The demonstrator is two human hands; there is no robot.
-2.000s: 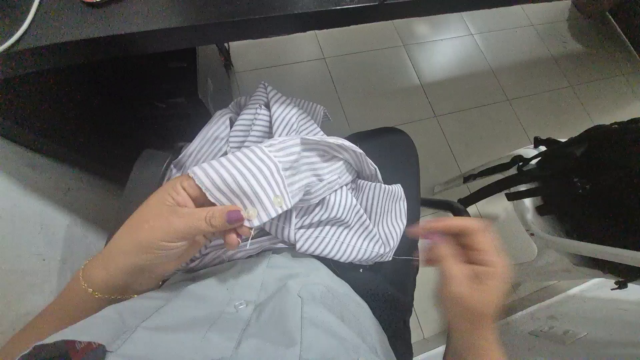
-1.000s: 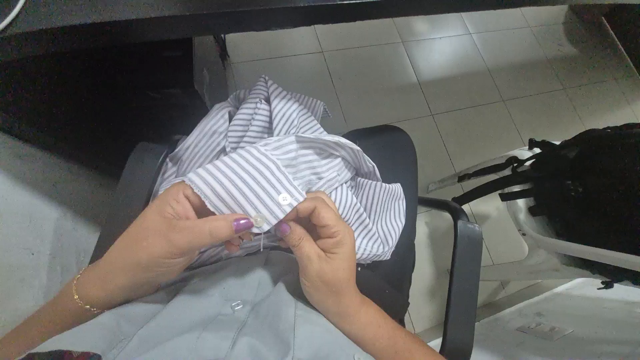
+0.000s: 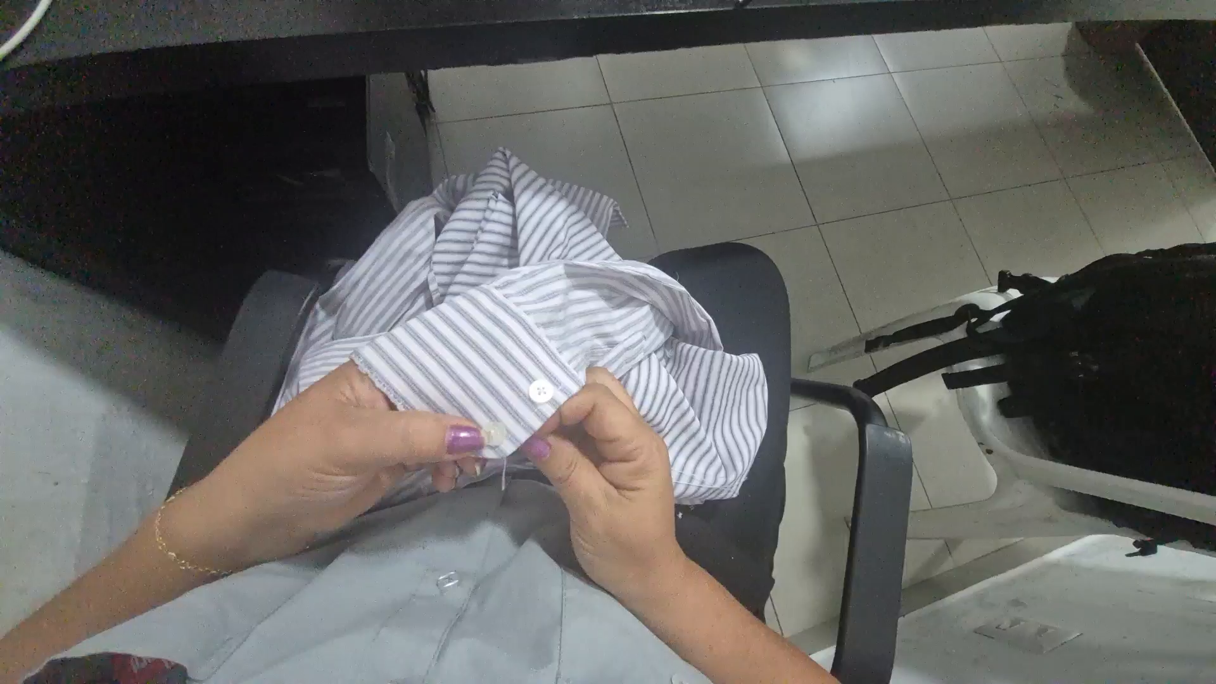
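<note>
A striped shirt (image 3: 513, 237) lies bunched over my lap, its cuff (image 3: 456, 366) spread toward me. My left hand (image 3: 332, 446) grips the cuff's lower edge, thumb on top beside a pale button (image 3: 494, 434). A second, white button (image 3: 541, 390) sits on the cuff farther right. At the cuff's near right corner, my right hand (image 3: 608, 475) pinches with thumb and forefinger; whether a needle is between them cannot be seen. A short piece of white thread (image 3: 503, 473) hangs below the pale button.
A black desk edge (image 3: 570, 38) runs across the top. At right are a black chair armrest (image 3: 874, 532) and a black backpack (image 3: 1121, 380) on a white chair (image 3: 1026, 465). Grey floor tiles (image 3: 703, 161) show beyond the shirt.
My right hand was out to the right of the shirt two seconds ago and came in to the cuff, where it remains. My left hand has kept its hold on the cuff.
</note>
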